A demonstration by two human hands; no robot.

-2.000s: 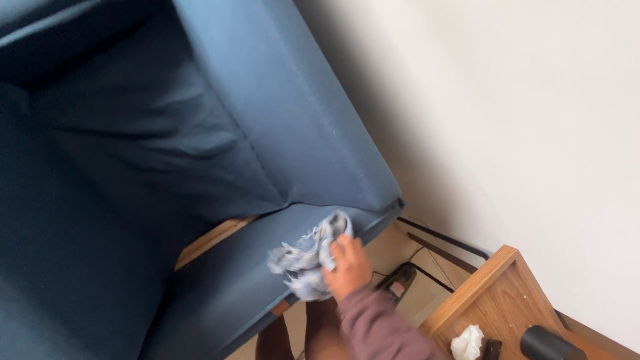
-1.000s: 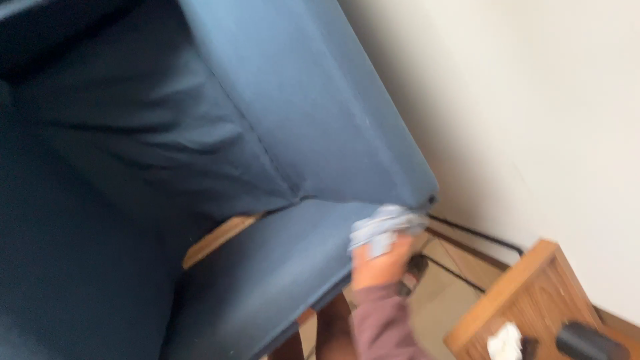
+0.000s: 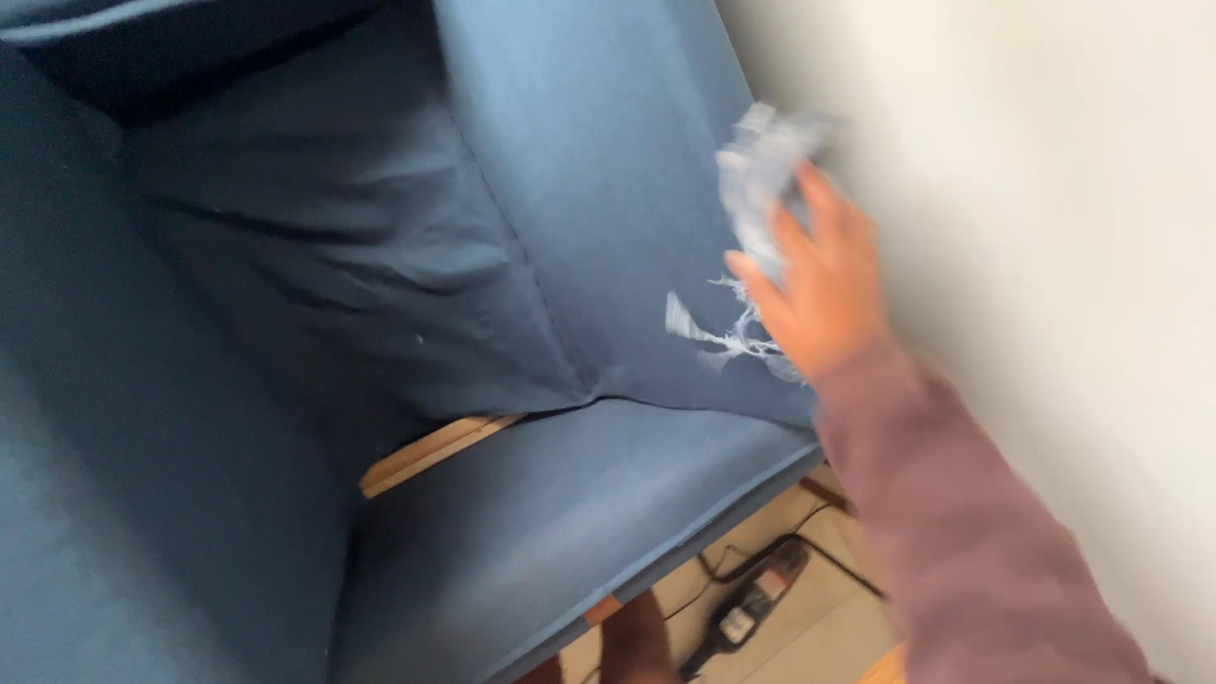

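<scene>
My right hand (image 3: 826, 275), in a mauve sleeve, grips a frayed pale grey-blue cloth rag (image 3: 760, 180) over the outer edge of the armrest (image 3: 608, 190) of a blue upholstered armchair. Loose threads and a strip of the rag hang below my fingers against the armrest. The seat cushion is absent from the frame of the chair; dark wrinkled fabric (image 3: 380, 237) and a strip of bare wood (image 3: 437, 454) show inside. My left hand is out of view.
A pale wall (image 3: 1064, 237) stands close on the right. Below the chair's front rail (image 3: 570, 532), a dark handheld device (image 3: 750, 608) and a cable lie on the tiled floor beside a black metal bar. My legs show under the rail.
My right hand and the rag have moved from the front corner of the chair up along the armrest. The wooden side table has mostly left the view.
</scene>
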